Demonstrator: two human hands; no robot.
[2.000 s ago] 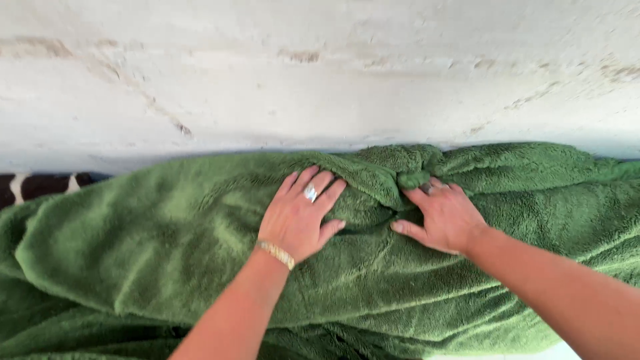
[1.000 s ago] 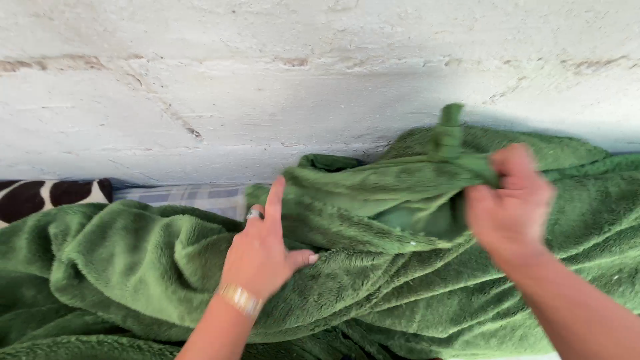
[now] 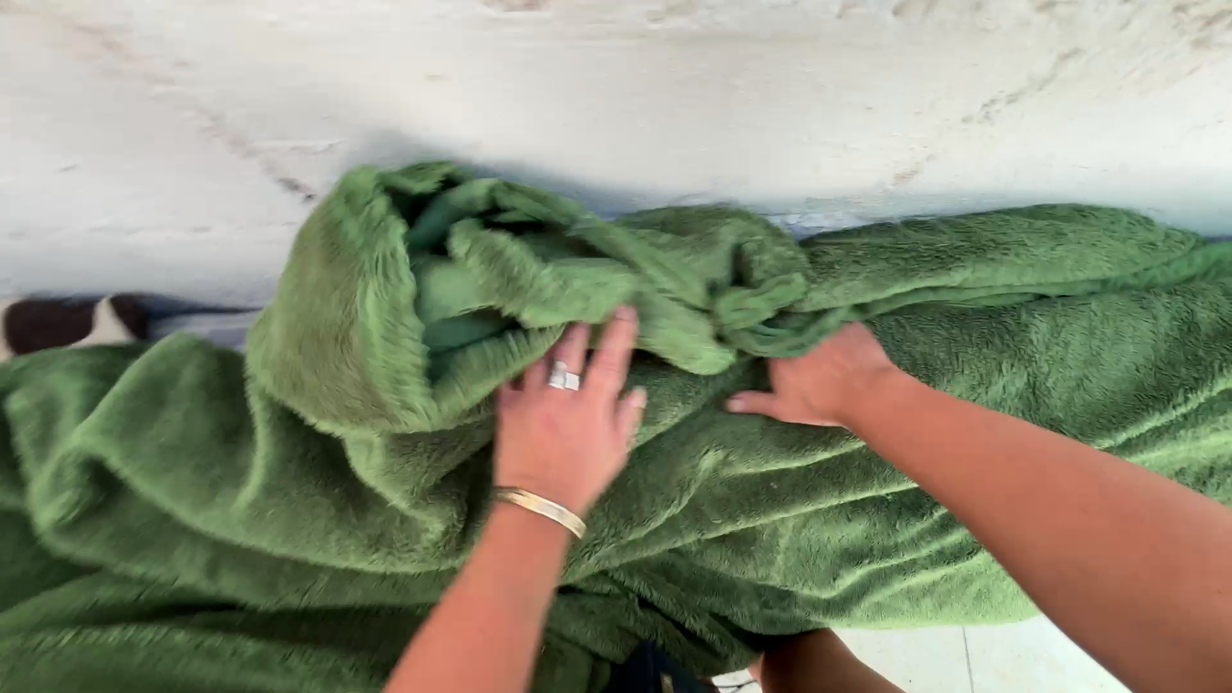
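Note:
A green plush blanket [image 3: 770, 510] lies in folds across the whole view, with a bunched, twisted part heaped near the wall. My left hand [image 3: 568, 419], with a ring and a gold-coloured bracelet, rests on the front edge of that heap, fingers spread, their tips partly against the fabric. To its right, my right hand [image 3: 818, 380] reaches under a knotted-looking fold; its fingers are hidden beneath the cloth and only the thumb shows, so its grip is not visible.
A rough whitewashed wall [image 3: 616, 87] runs along the back. At the left edge, a brown and white patterned fabric [image 3: 48, 325] shows behind the blanket. Pale floor tiles [image 3: 1001, 654] and part of the person's leg [image 3: 818, 664] appear at the bottom.
The blanket's middle, fairly flat two seconds ago, is now bunched up into a heap. One second ago my right hand held a raised fold; it is now lower, partly under the cloth.

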